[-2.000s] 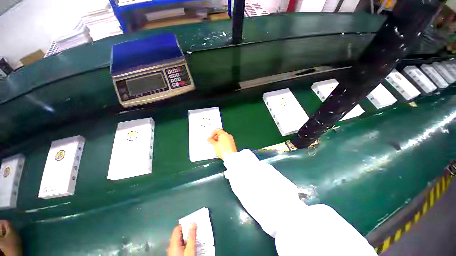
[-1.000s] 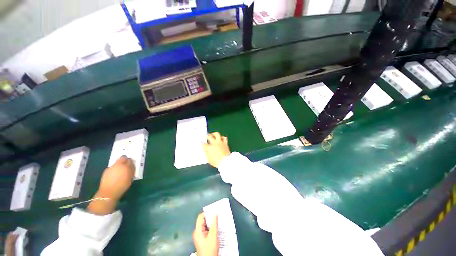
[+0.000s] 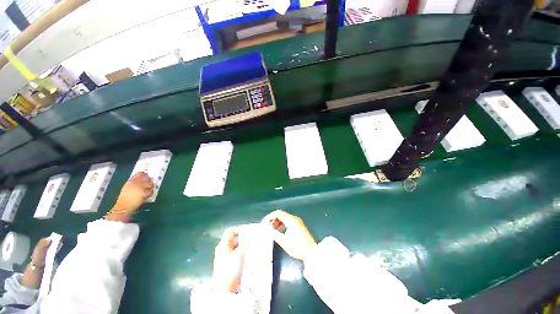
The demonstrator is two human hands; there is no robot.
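My left hand holds a narrow stack of white sticker sheets at the bottom centre, over the green worktop. My right hand is at the top right corner of the sheets, thumb and fingertips pinched together there; whether a sticker is between them is too small to tell. White product boxes lie spaced in a row on the green belt. The nearest ones, a box and another box, lie beyond my hands, and no emblem is clear on them.
Another worker's hand touches a box at the left; that worker's other hand holds white strips beside a white roll. A scale stands behind the belt. A black post slants across the right side.
My right hand has left the box on the belt and come back to the sheets. My left hand has raised the sheets further into view. The boxes' positions along the belt have changed.
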